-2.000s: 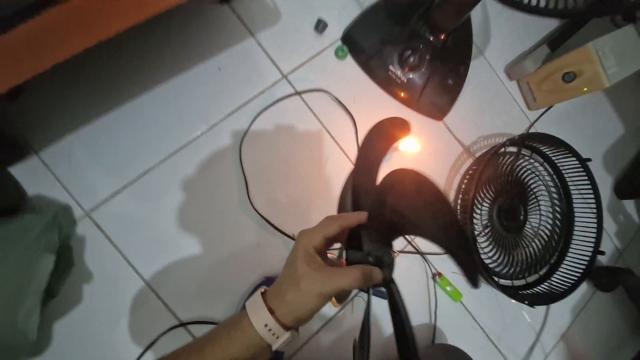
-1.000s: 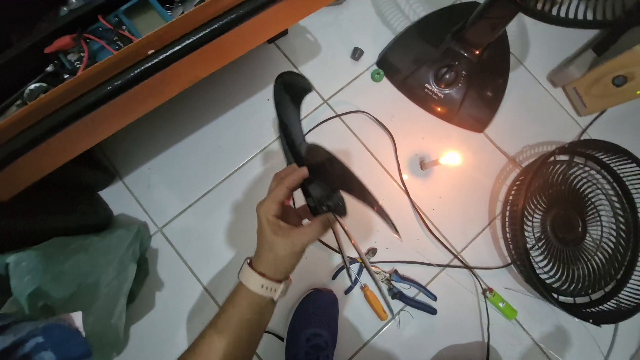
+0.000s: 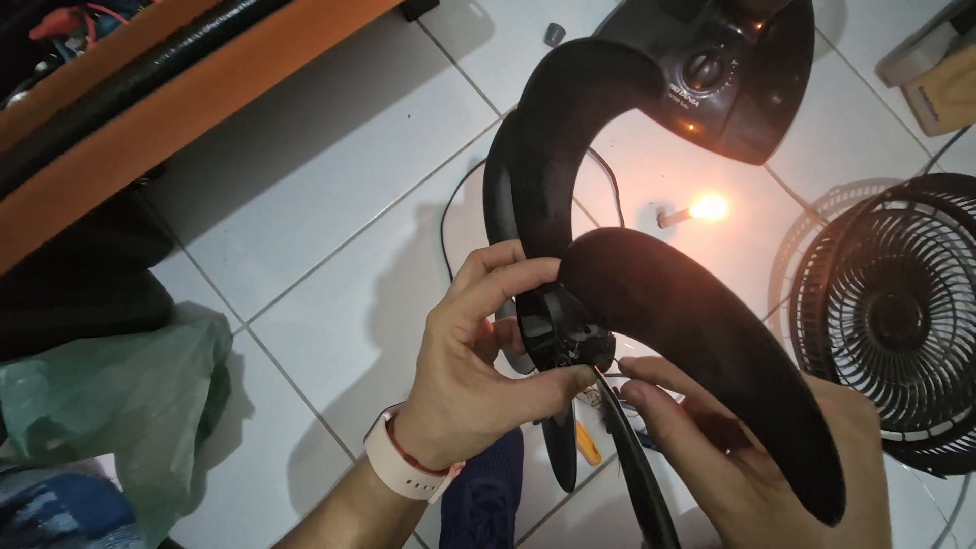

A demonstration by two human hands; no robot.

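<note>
A black plastic fan blade assembly (image 3: 671,305) fills the middle of the view, its curved blades spread up, right and down. My left hand (image 3: 473,351), with a pale watch band at the wrist, grips its hub (image 3: 568,335) between thumb and fingers. My right hand (image 3: 732,450) is at the hub's right side, partly hidden behind a blade. Its thumb and index finger nearly meet by the hub's edge; whether they pinch something small cannot be made out.
A lit candle (image 3: 675,218) stands on the tiled floor near a fan base (image 3: 709,84). A fan grille (image 3: 900,313) lies right. A screwdriver's orange handle (image 3: 587,444) and a blue shoe (image 3: 482,496) are below. Left are an orange-edged furniture piece (image 3: 229,99) and a green plastic bag (image 3: 145,396).
My right hand has come into view beside the hub. My left hand still holds the fan blade assembly, which has turned so that more blades show than one second ago.
</note>
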